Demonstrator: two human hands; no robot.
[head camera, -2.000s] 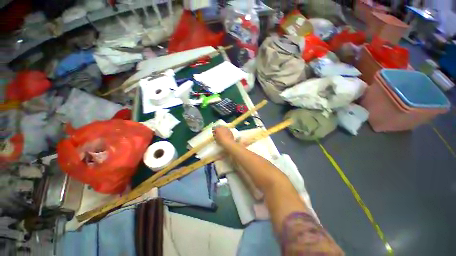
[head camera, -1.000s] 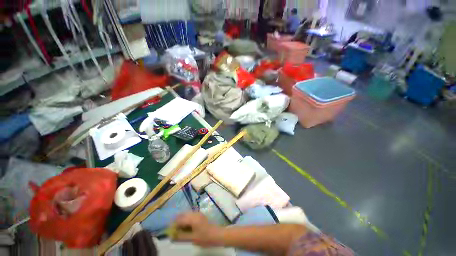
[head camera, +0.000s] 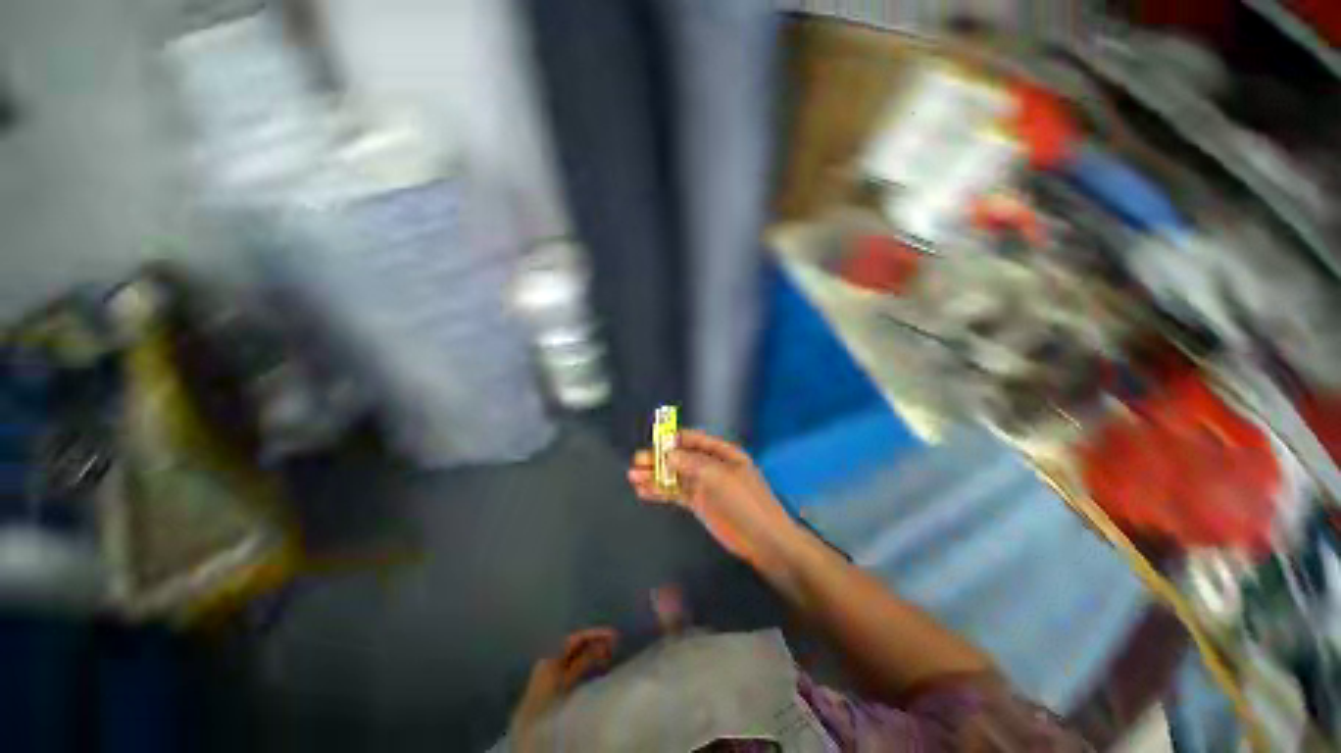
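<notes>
My right hand (head camera: 721,483) is in front of me near the middle of the view. Its thumb and fingers pinch a small upright yellow item (head camera: 666,446) with pale markings; I cannot tell what it is. My left hand (head camera: 574,659) is low in the view, blurred and partly hidden beside a pale greyish-beige cloth (head camera: 706,684) close to my body. I cannot tell whether the left hand holds anything.
The view is strongly blurred. On the right is a cluttered table edge (head camera: 1096,515) with a red bag (head camera: 1184,464) and light blue cloth (head camera: 1000,544) beside it. A padded yellow-framed chair (head camera: 184,471) stands left. Pale stacked material (head camera: 397,294) stands at the upper left.
The view has swung away, and the cluttered table is now at the right. My right hand has moved off the table area with the yellow item. My left hand has come into view.
</notes>
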